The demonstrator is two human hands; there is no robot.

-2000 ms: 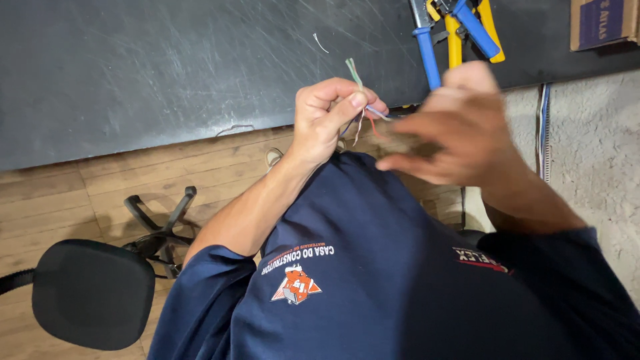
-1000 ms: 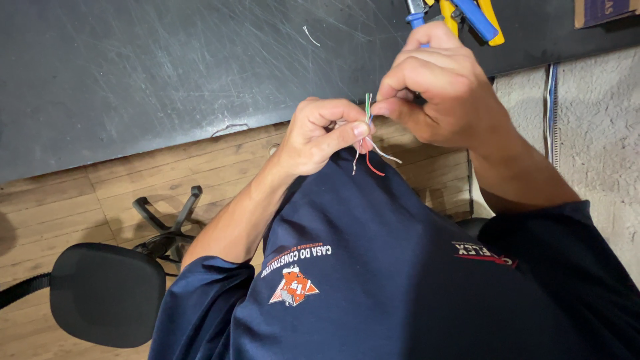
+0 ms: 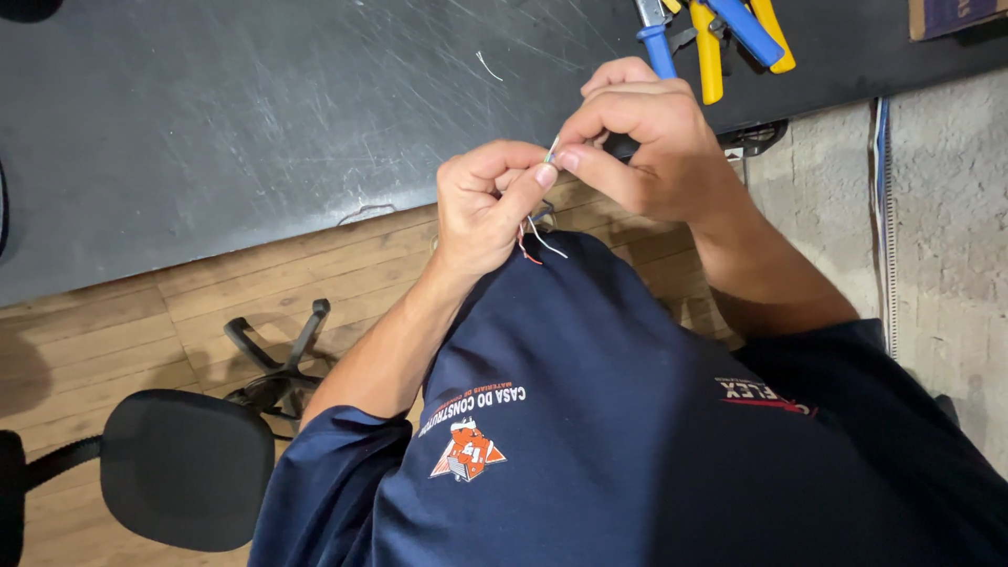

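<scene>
My left hand pinches a bundle of thin colored wires between thumb and index finger, over the near edge of the dark table. The tips of greenish and white wires stick up past the thumb, where the thumb and index finger of my right hand grip them. Below my left hand, white and reddish loose wires hang in front of the navy shirt. The two hands nearly touch at the fingertips. The cable the wires come from is mostly hidden by my left hand.
Blue-handled and yellow-handled hand tools lie on the black tabletop beyond my right hand. A wire scrap and a cardboard box are also there. A black chair stands at lower left, cables along the wall at right.
My right hand, blurred and apart from the wires two seconds ago, has come to the wire tips and now pinches them. My left hand has kept its hold.
</scene>
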